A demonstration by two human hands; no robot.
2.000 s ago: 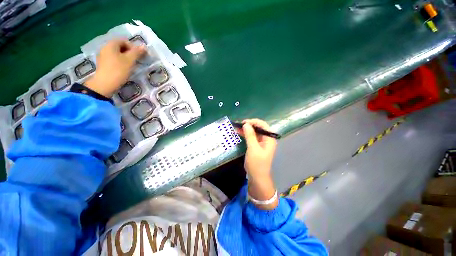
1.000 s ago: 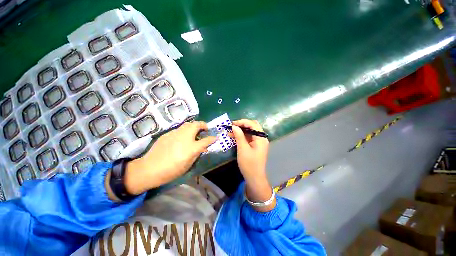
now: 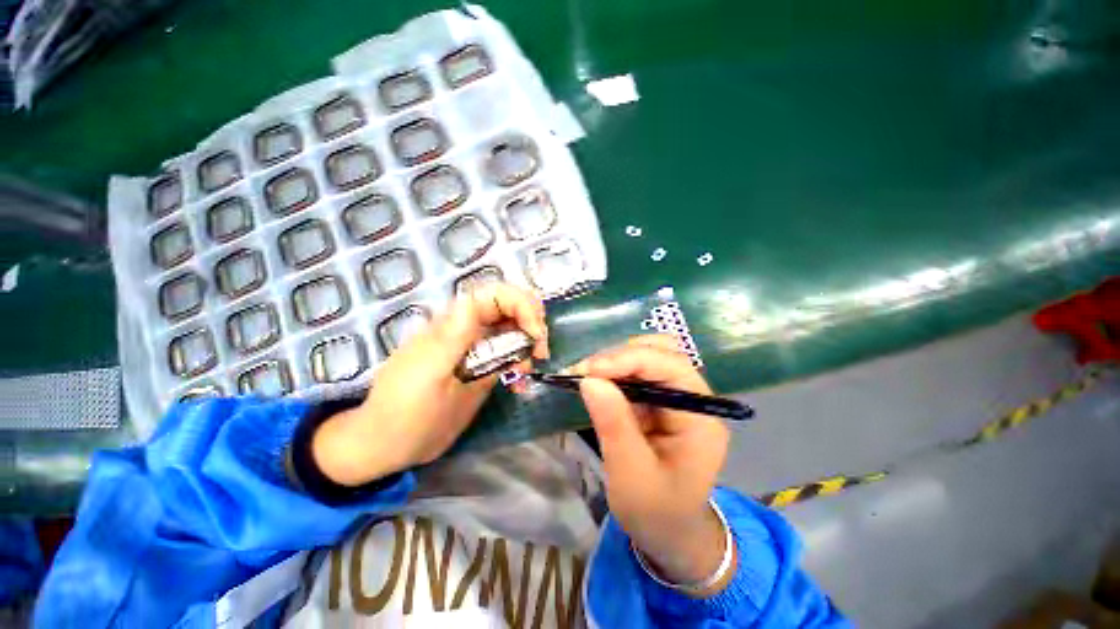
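Note:
My left hand [image 3: 424, 387] holds a silver-grey housing [image 3: 495, 355], tilted nearly edge-on, between thumb and fingers. My right hand [image 3: 663, 449] grips black tweezers [image 3: 651, 393]. Their tip is at a tiny white-edged adhesive piece [image 3: 512, 378] just below the housing; whether it touches the housing I cannot tell. The adhesive sheet [image 3: 671, 323], white with small dark marks, lies at the bench edge behind my right hand, partly hidden. The translucent pocket tray [image 3: 577, 148] lies left and beyond, with rows of housings; one pocket in its upper right part shows no housing.
Several tiny white pieces [image 3: 658, 254] lie on the green bench [image 3: 835, 160] right of the tray. A white scrap [image 3: 613, 90] lies beyond the tray corner. A dotted strip [image 3: 62, 401] lies at the left. A red object [image 3: 1081, 322] stands on the floor at the right.
My left hand has left the sheet and now holds a housing up. My right hand has moved the tweezers from the sheet to the housing. The view has shifted left.

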